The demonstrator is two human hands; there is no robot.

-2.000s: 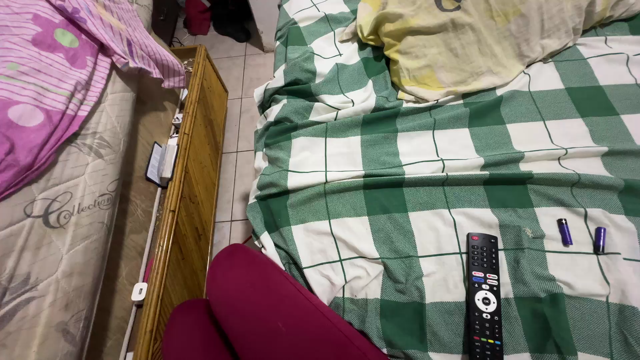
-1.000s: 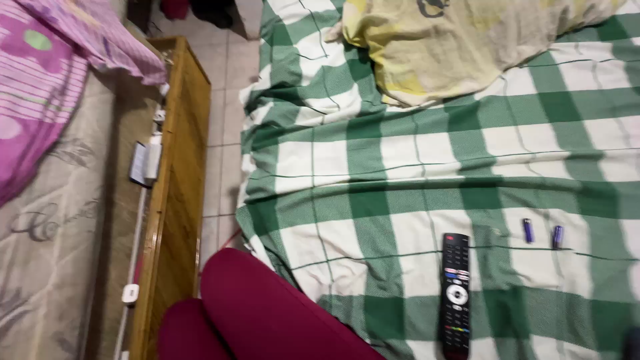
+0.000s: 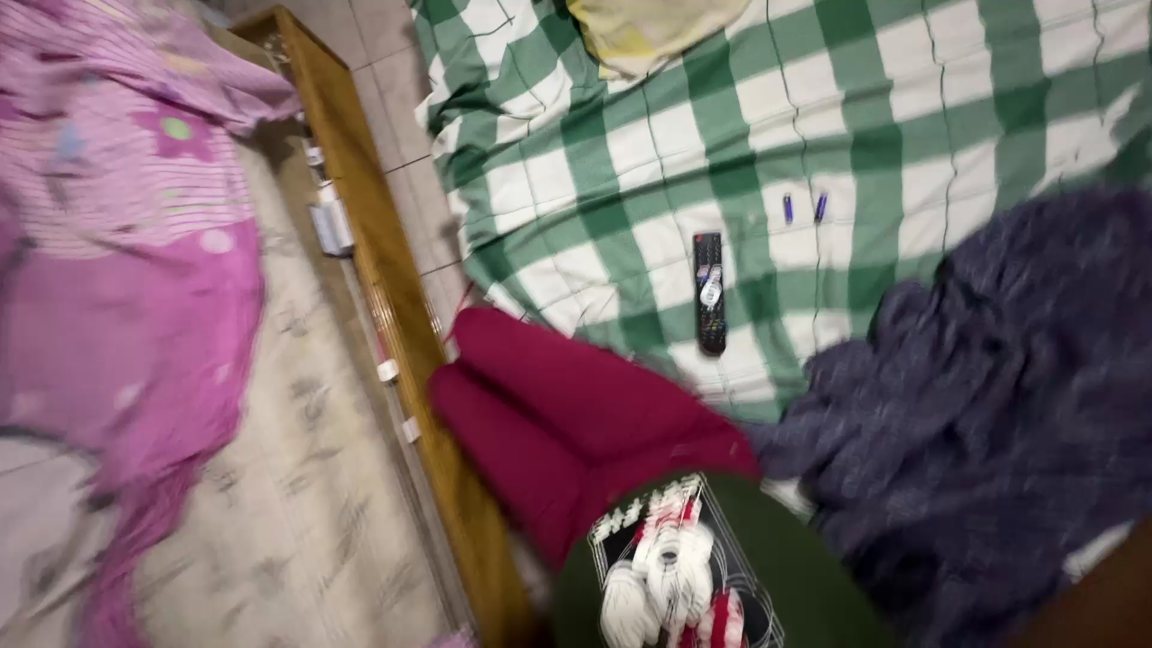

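A black television remote control (image 3: 710,297) lies face up on a green and white checked bedspread (image 3: 621,144). Just beyond it to the right, two small purple batteries (image 3: 787,209) (image 3: 821,208) rest side by side and apart. Neither of my hands can be made out. A blurred piece of bare arm shows in the bottom right corner, without its hand; which arm it is cannot be told. My legs in dark red trousers (image 3: 576,396) are beside the bed's edge, below a dark green shirt with a print.
Dark blue crumpled cloth (image 3: 1008,405) covers the right part of the bed. A wooden board (image 3: 387,243) runs along the left, with white plugs and a cable beside it. Further left are a bare mattress (image 3: 306,450) and a pink patterned sheet (image 3: 135,297). Yellowish cloth (image 3: 648,31) lies at the top.
The view has swung down and turned, bringing the shirt and dark blue cloth into sight. The remote control and batteries keep their places on the bedspread.
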